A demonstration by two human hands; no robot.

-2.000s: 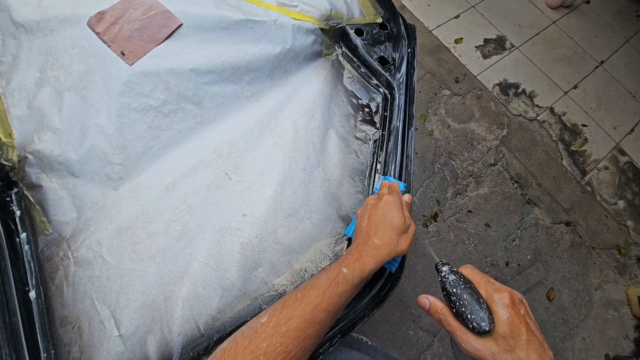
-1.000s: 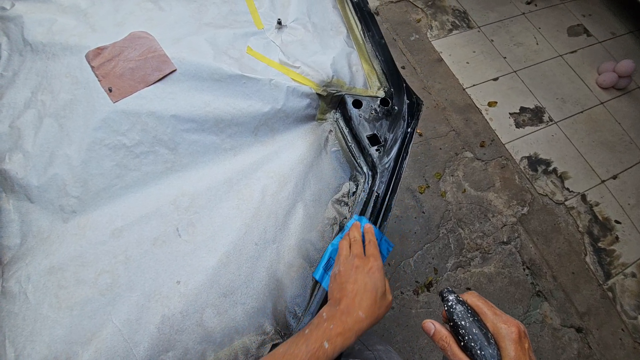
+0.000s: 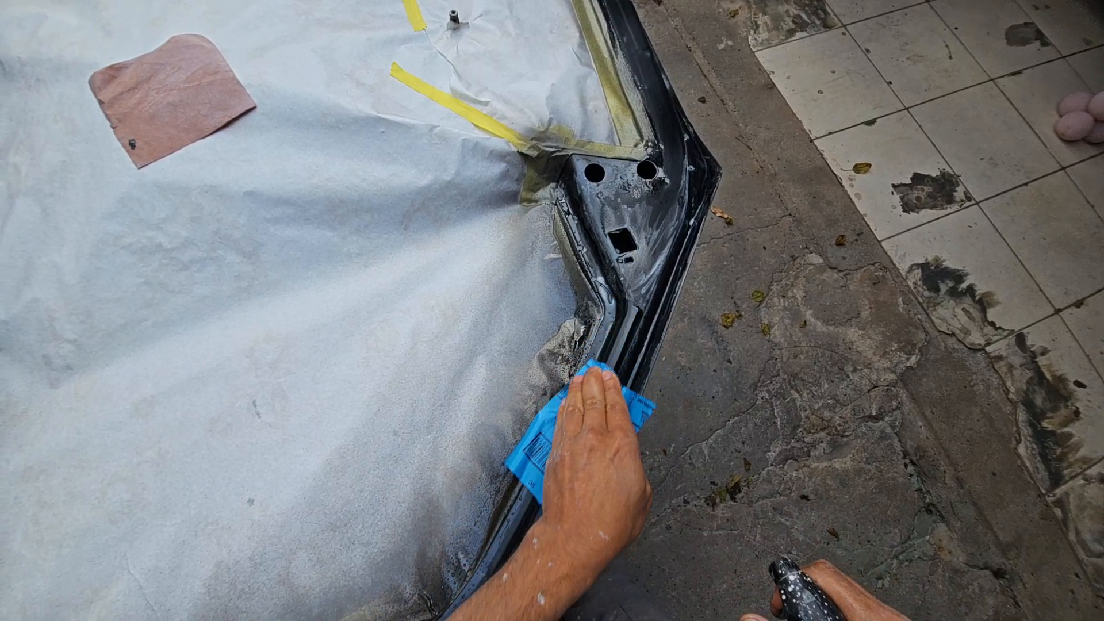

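Note:
My left hand [image 3: 599, 457] lies flat on a blue sheet with printing, likely abrasive paper [image 3: 530, 448], and presses it against the wet black metal edge of a vehicle panel [image 3: 642, 267]. Its fingertips point up along the edge. White masking paper [image 3: 285, 345] covers the panel's middle. At the bottom, partly cut off by the frame, my right hand [image 3: 841, 591] is wrapped around a black, white-speckled handle or bottle top [image 3: 802, 591]; the rest of that object is out of view.
A reddish-brown sheet [image 3: 172, 99] lies on the masking paper, near yellow tape strips [image 3: 457, 105] and a small metal stud [image 3: 454, 17]. Right of the panel is cracked concrete [image 3: 793, 414] with fallen leaves, then stained floor tiles [image 3: 940, 164]. Round pinkish things [image 3: 1075, 125] are at the right edge.
The view has shifted, showing more of the panel's upper corner. My left hand stays on the blue sheet at the edge, and more of the sheet shows than two seconds ago. My right hand sits lower in view.

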